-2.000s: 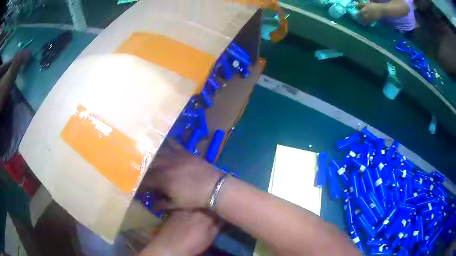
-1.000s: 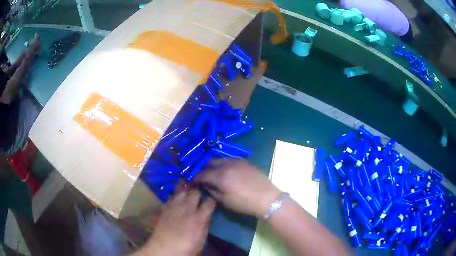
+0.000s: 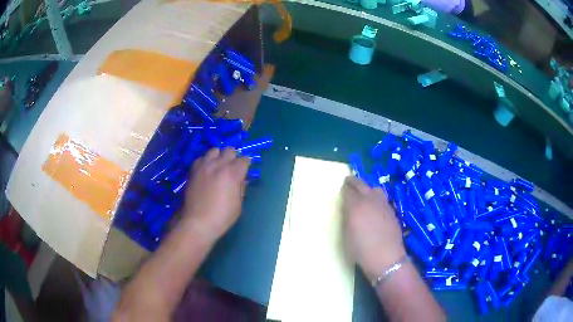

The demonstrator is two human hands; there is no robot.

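A cardboard carton [image 3: 85, 107] lies tipped at the left, its mouth open toward the right and full of blue cylinders [image 3: 188, 141]. My left hand [image 3: 217, 188] is at the carton's mouth with its fingertips on the cylinders; what it grips is hidden. A pale cream sheet [image 3: 314, 239] lies flat in the middle. My right hand [image 3: 374, 223] is at the sheet's right edge, fingers curled, touching or beside a blue cylinder [image 3: 357, 166]; its grip is unclear. A pile of blue cylinders with white stickers [image 3: 458, 220] lies at the right.
A pale rail [image 3: 339, 112] runs behind the work on the green surface. Beyond it lie teal plastic parts [image 3: 362, 50] and, on the raised line, more small blue pieces [image 3: 480, 47]. Orange tape [image 3: 283, 22] hangs from the carton's upper corner. A person's sleeve [image 3: 554, 311] shows at lower right.
My hands have moved apart: the left is up on the cylinders at the carton's mouth, the right has gone right to the sheet's far edge. The view has shifted right.
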